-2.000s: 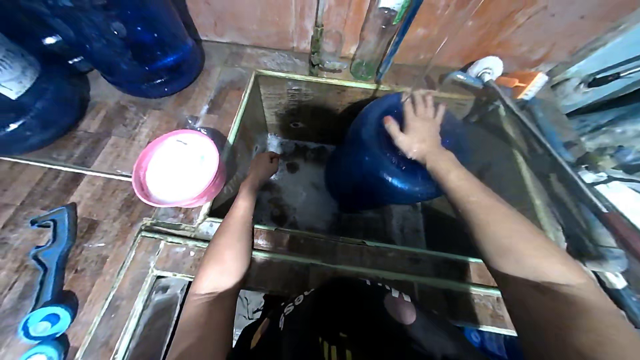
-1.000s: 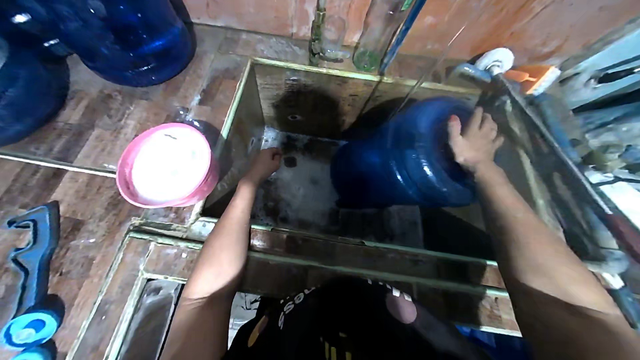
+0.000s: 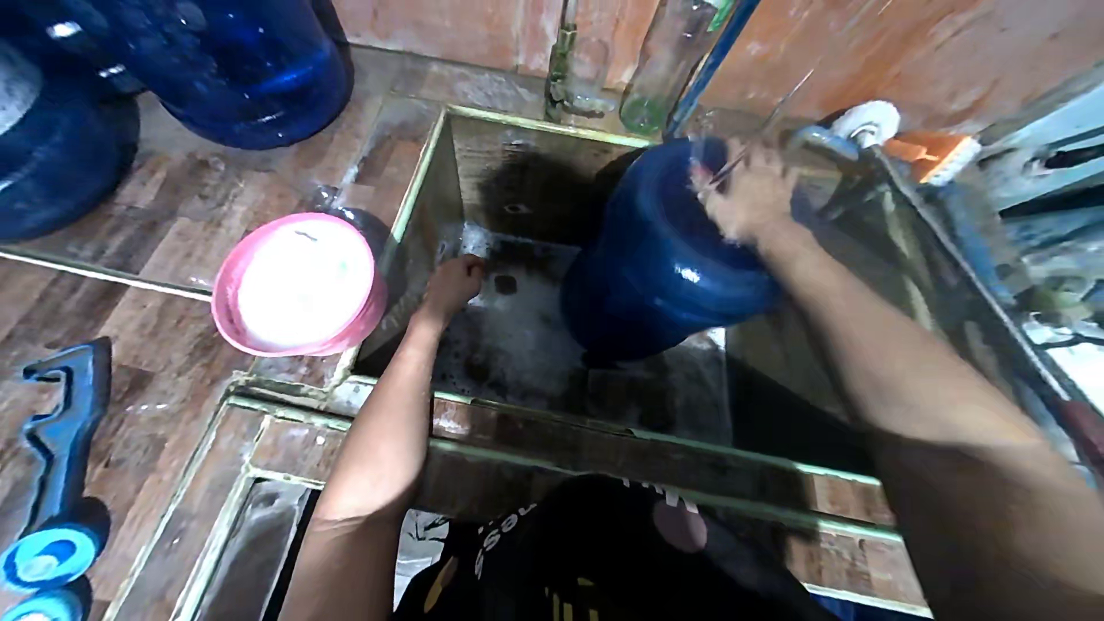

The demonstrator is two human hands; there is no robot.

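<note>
A large blue plastic water jug [image 3: 655, 259] stands tilted inside a tiled basin [image 3: 535, 414], its rounded base facing up and to the right. My right hand [image 3: 746, 194] rests on that base with the fingers spread and blurred. My left hand [image 3: 454, 286] is inside the basin at its left side, apart from the jug, with the fingers curled; whether it holds something small cannot be told. Just left of the basin, a pink plastic bowl [image 3: 375, 319] of white, foamy liquid sits on the tiled ledge.
More blue water jugs [image 3: 250, 78] stand at the upper left. A blue plastic handle [image 3: 65, 431] and blue caps [image 3: 50, 556] lie at the lower left. A glass bottle [image 3: 660, 78] stands behind the basin; an orange brush [image 3: 931, 155] lies at the right back.
The jug's base has swung right, then back up and left, with my right hand on it. My left hand has stayed low at the basin's left side.
</note>
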